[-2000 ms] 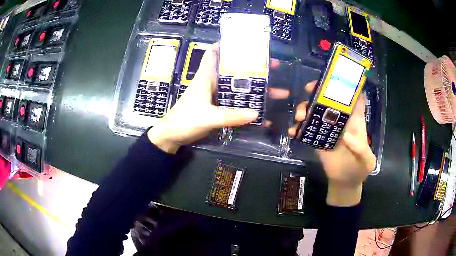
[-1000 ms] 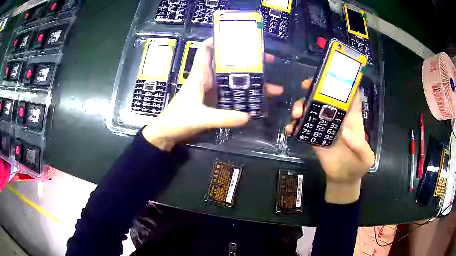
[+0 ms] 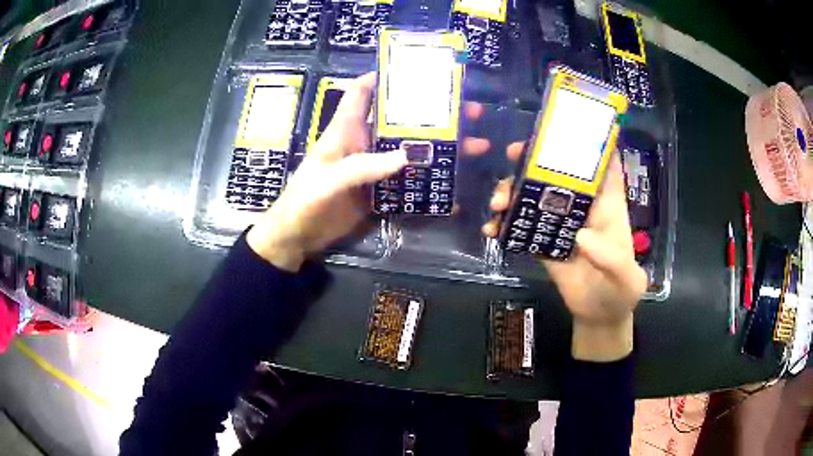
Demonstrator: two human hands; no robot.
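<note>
My left hand [image 3: 312,200] holds a keypad phone [image 3: 415,125] upright and face up, its screen lit white, the thumb at the upper-left keys by the central key. My right hand [image 3: 606,267] holds a second keypad phone [image 3: 563,165], tilted to the right, its screen also lit white. Its thumb lies at the lower right of the keypad. Both phones are above the clear blister tray [image 3: 428,261], which holds several phones, some with lit screens. Two batteries lie on the mat in front of me, one at left [image 3: 392,329] and one at right [image 3: 511,339].
At left, another blister tray [image 3: 76,191] holds several face-down phones with red discs. At right are a pink round fan [image 3: 777,142], a red pen [image 3: 747,249], a thinner white and red pen [image 3: 731,278], a dark phone-like device [image 3: 763,307] and cables.
Both hands and phones have shifted slightly left. My left thumb has moved up from the bottom keys to near the central key. The right phone's screen has turned plain white.
</note>
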